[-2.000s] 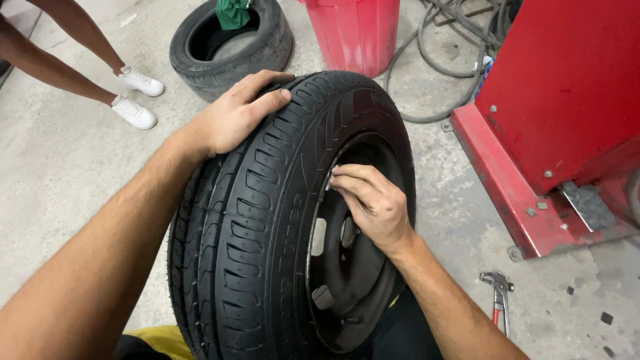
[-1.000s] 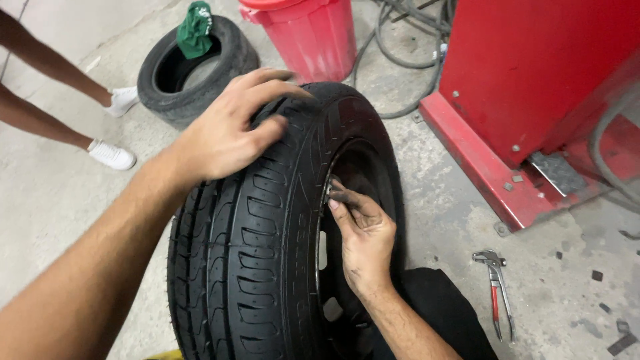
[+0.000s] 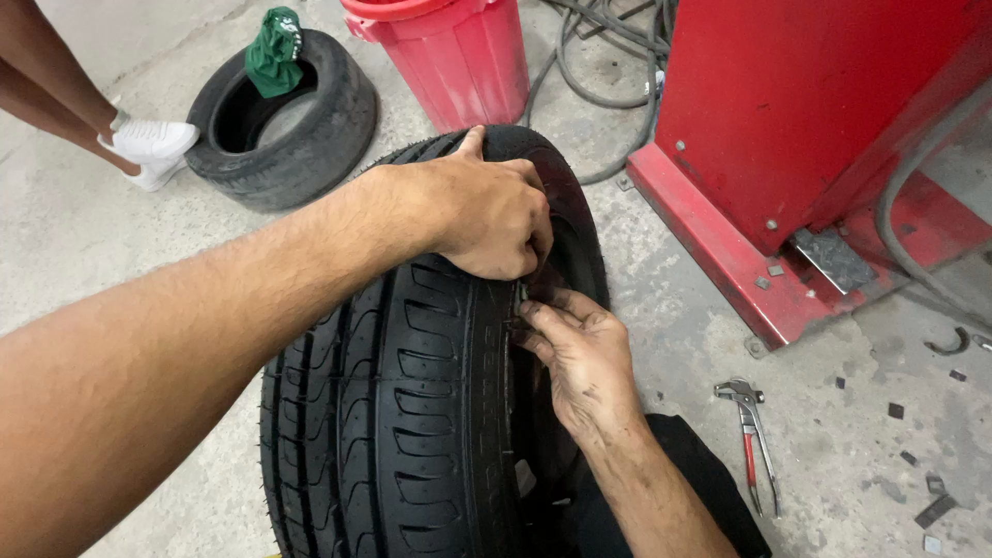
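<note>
A black car tyre [image 3: 426, 372] mounted on a dark wheel rim [image 3: 535, 434] stands upright before me. My left hand [image 3: 488, 209] reaches over the tyre's shoulder, one finger extended on the tread and the others curled at the sidewall; their tips are hidden. Just below it, my right hand [image 3: 581, 341] pinches a small greyish piece [image 3: 522, 294] at the rim edge; the piece is mostly covered by my fingers, so its kind is unclear. Wheel-weight pliers [image 3: 750, 442] with a red handle lie on the floor to the right of the wheel.
A loose tyre [image 3: 310, 147] with a green cloth [image 3: 273, 54] on it lies beyond my left arm, beside a person's white shoes [image 3: 151, 143]. A red plastic bin [image 3: 457, 62], grey hoses [image 3: 597, 93] and a red machine [image 3: 806, 101] stand farther off. Small dark pieces [image 3: 896, 411] litter the floor.
My left hand has moved from the top of the tread toward the rim, close to my right hand. The person's feet have shifted toward the loose tyre.
</note>
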